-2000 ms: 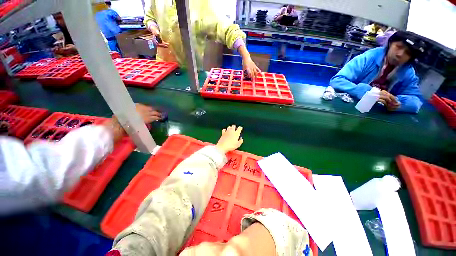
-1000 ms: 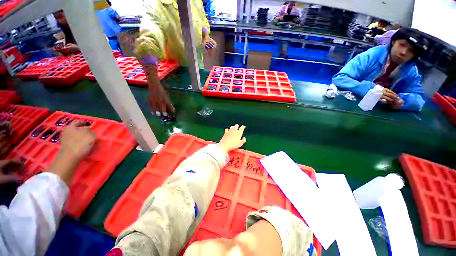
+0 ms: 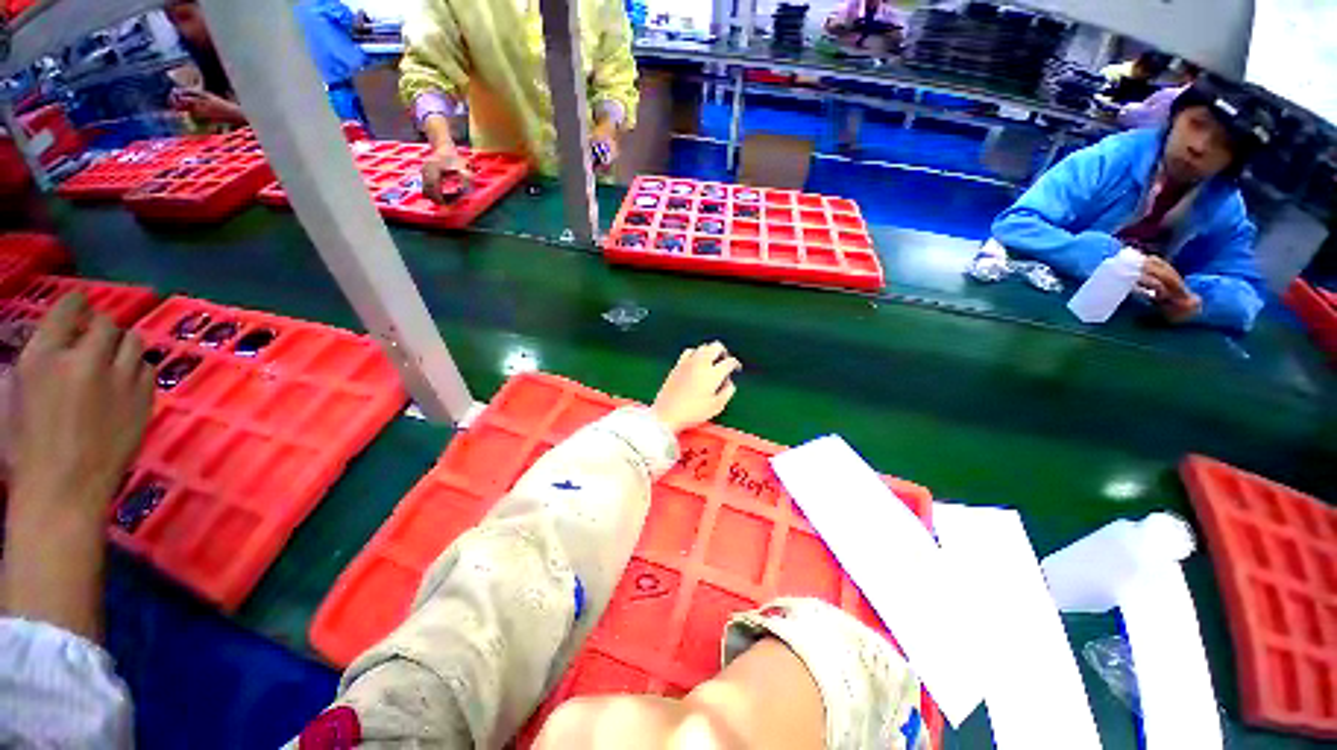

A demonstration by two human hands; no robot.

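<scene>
An orange-red compartment tray (image 3: 381, 579) lies in front of me, its visible pockets empty, with dark handwritten marks. My left hand (image 3: 695, 388) rests at its back edge over the green belt, palm down, fingers bent. A small dark spot shows at the fingertips; I cannot tell if anything is held. My left sleeve crosses the tray. My right hand (image 3: 682, 718) is low over the tray's near part, cut off by the bottom edge, its fingers hidden. A white sheet (image 3: 880, 572) lies slanted over the tray's right side.
More white sheets (image 3: 1019, 623), a white bottle (image 3: 1092, 564) and crumpled clear plastic (image 3: 1114, 667) lie to the right, before another tray (image 3: 1276, 586). A post (image 3: 330, 220) stands left. A neighbour's hand (image 3: 74, 418) is over the left tray (image 3: 271, 440). Two people are opposite.
My left hand has bent its fingers more and stayed by the tray's back edge. The neighbour's hand has moved left and nearer. The person in yellow has drawn a hand back to their left-side tray.
</scene>
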